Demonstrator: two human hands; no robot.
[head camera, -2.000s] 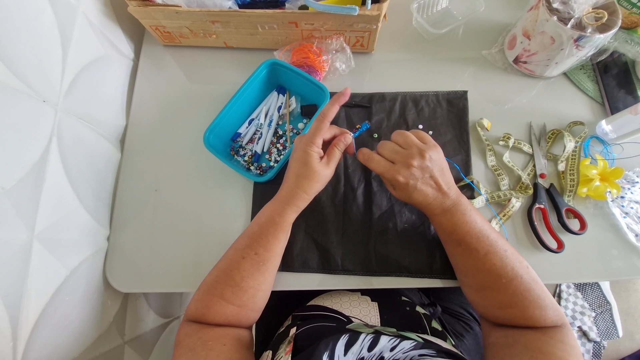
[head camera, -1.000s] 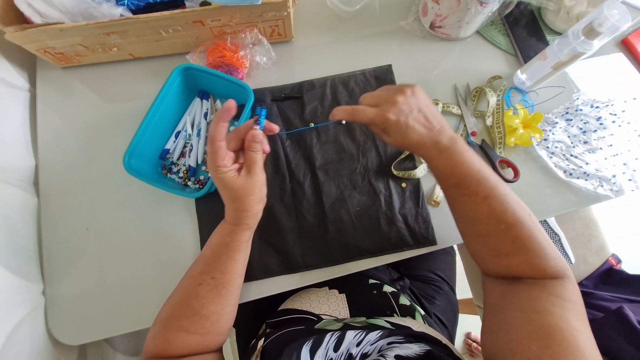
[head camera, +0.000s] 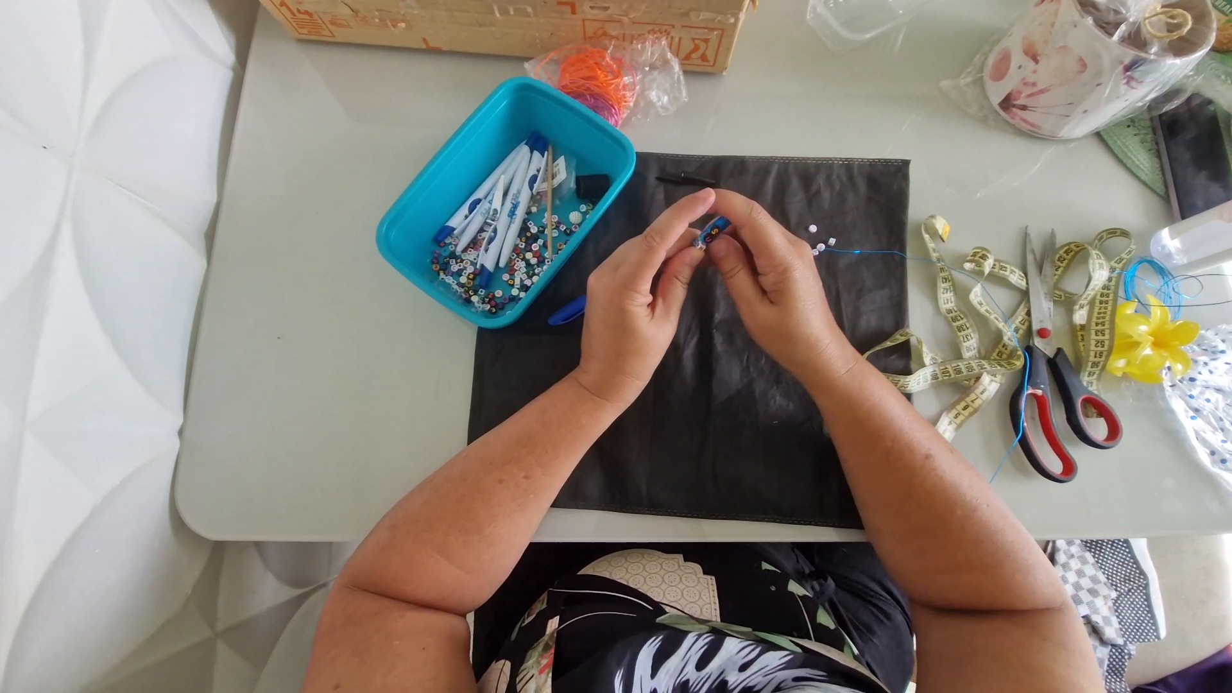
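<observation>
My left hand (head camera: 640, 279) and my right hand (head camera: 775, 274) meet above a black cloth (head camera: 722, 385), both pinching a small blue corded piece with beads (head camera: 713, 231). The fingers hide part of it. Blue cord (head camera: 871, 252) runs across the cloth to the right, and a few white beads (head camera: 818, 241) lie beside my right hand. Left of my left hand stands a turquoise plastic tub (head camera: 399, 231) holding pens (head camera: 510, 207), a thin wooden stick and many small beads (head camera: 525, 269). A blue pen cap (head camera: 568, 311) shows by my left hand.
Scissors (head camera: 1041, 356) lie open among a yellow measuring tape (head camera: 962, 366), right of the cloth. Nearby are a yellow flower (head camera: 1150, 339) and a coil of blue cord (head camera: 1150, 287). A cardboard box (head camera: 520, 29), bagged orange cord (head camera: 597, 82) and a wrapped patterned container (head camera: 1059, 72) stand at the back.
My right hand has come back left to my left hand; one second ago it was apart, with the blue cord stretched between them. The view has shifted.
</observation>
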